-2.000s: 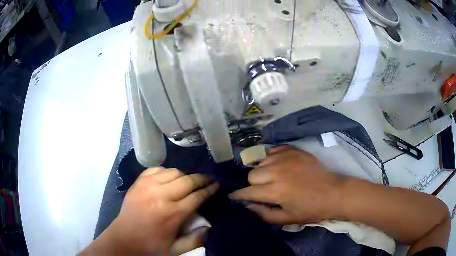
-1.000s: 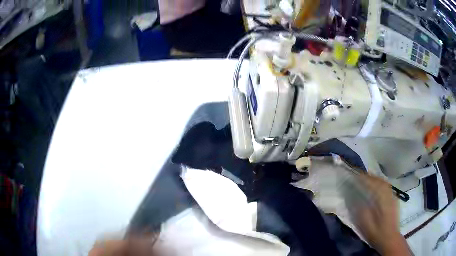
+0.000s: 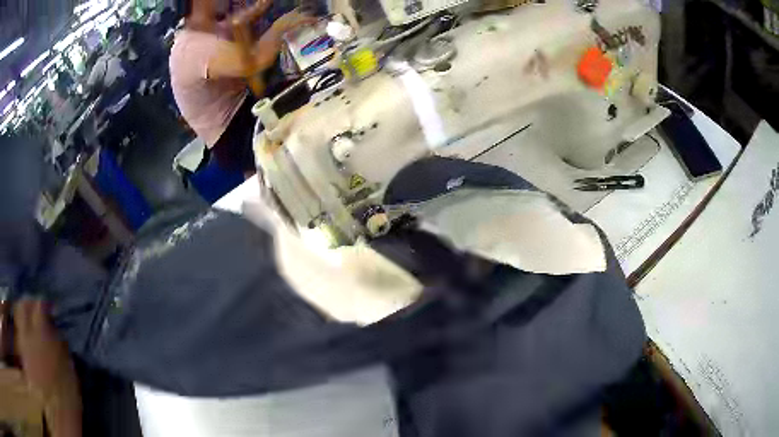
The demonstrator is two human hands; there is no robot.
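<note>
Dark blue-grey trousers (image 3: pixel 222 316) spread across the front of the sewing machine (image 3: pixel 512 85), with part raised and blurred at the left. White pocketing (image 3: pixel 512 230) lies right of the needle area, and another white piece (image 3: pixel 342 277) lies below and left of the head. Darker cloth lies between them, under the machine head. The needle itself cannot be made out. My left hand (image 3: pixel 43 358) is blurred and partly cut off at the left edge, against the raised cloth; its grip is unclear. My right hand is not in view.
Black thread snips (image 3: pixel 608 183) lie right of the machine on the white table (image 3: pixel 649 226). A dark phone-like rectangle (image 3: pixel 690 141) lies near the table's right edge. Another white surface (image 3: pixel 726 282) stands at the right. A person in a pink top (image 3: pixel 205 77) is behind the machine.
The view has shifted, putting the machine higher and further left. The trousers now spread across the front and are raised at the left. My right hand has left the picture.
</note>
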